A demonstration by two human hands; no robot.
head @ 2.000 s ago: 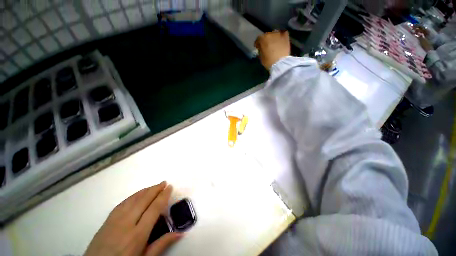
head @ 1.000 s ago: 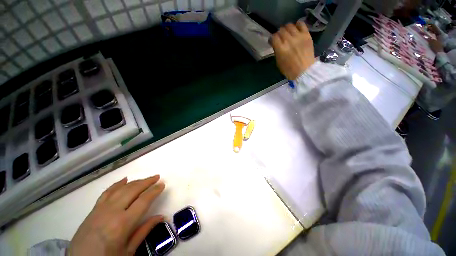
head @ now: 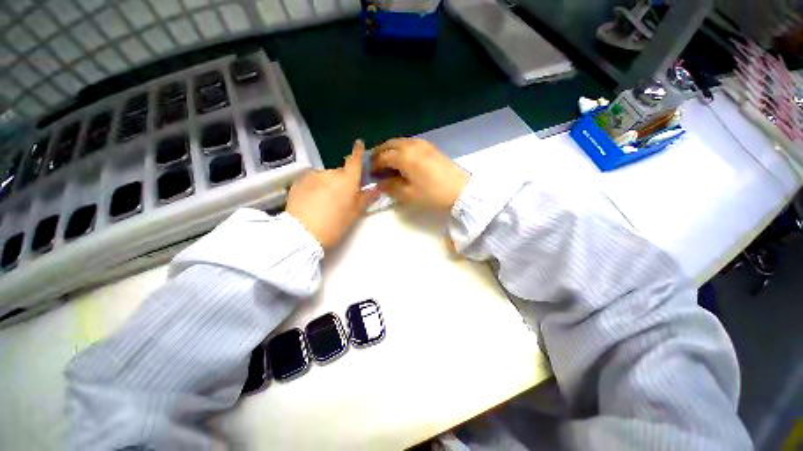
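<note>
Several dark square watch bodies with shiny rims stand in a slanting row on the cream-white board, the rightmost [head: 365, 322] catching light; my left sleeve partly covers the far left one. My left hand [head: 330, 198] and my right hand [head: 421, 172] meet near the board's back edge, fingertips close together. Something small and whitish shows between them, but the fingers hide most of it and the grip cannot be told. A translucent grey sheet [head: 480, 132] lies flat behind my right hand. The orange-handled tool does not show.
A white tray [head: 304, 132] with rows of dark watch bodies stands at back left. A blue supply box [head: 607, 145] stands at right, another blue box [head: 401, 26] at the back. A long pale block [head: 515, 44] lies on the green mat. A grey post rises at upper right.
My left hand has left the watch bodies and moved up and forward. My right hand has come back from the far right to meet it. The view has shifted, showing the blue supply box and grey sheet.
</note>
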